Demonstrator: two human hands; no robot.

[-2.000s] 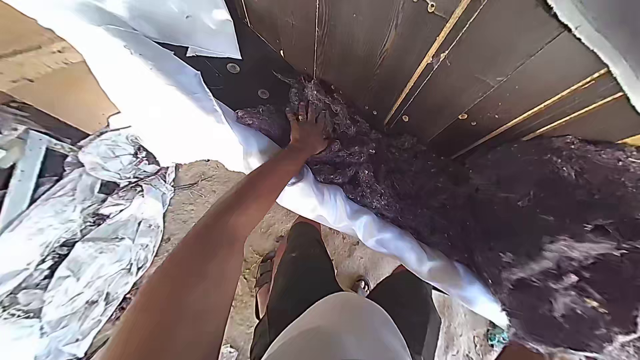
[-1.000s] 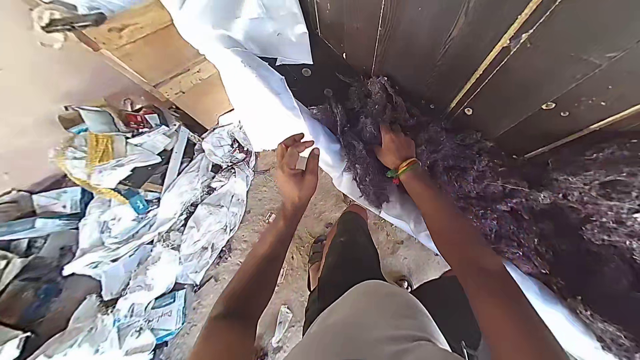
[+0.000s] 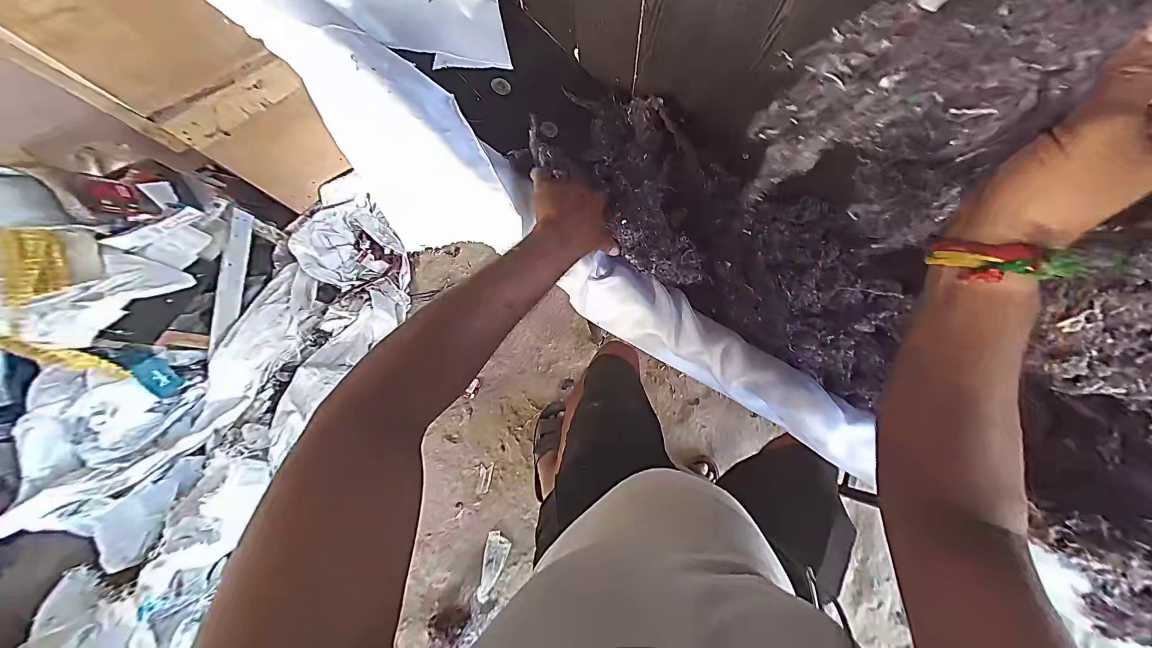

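Observation:
Dark, fluffy fibre stuffing lies against brown boards, along a rolled edge of white fabric. My left hand is closed on a tuft of the fibre beside the fabric's edge. At the upper right, my right hand, with a red, yellow and green wristband, grips a large greyish clump of fibre raised over the rest. Its fingertips are partly cut off by the frame.
Crumpled plastic and paper scraps cover the ground on the left. Wooden boards stand at the upper left. Dark panels rise behind the fibre. My feet are on bare dirt ground below the fabric.
My left hand, open and empty a second ago, now holds fibre beyond the fabric's edge. My right hand has moved right from the fibre's left end and has lifted a large clump.

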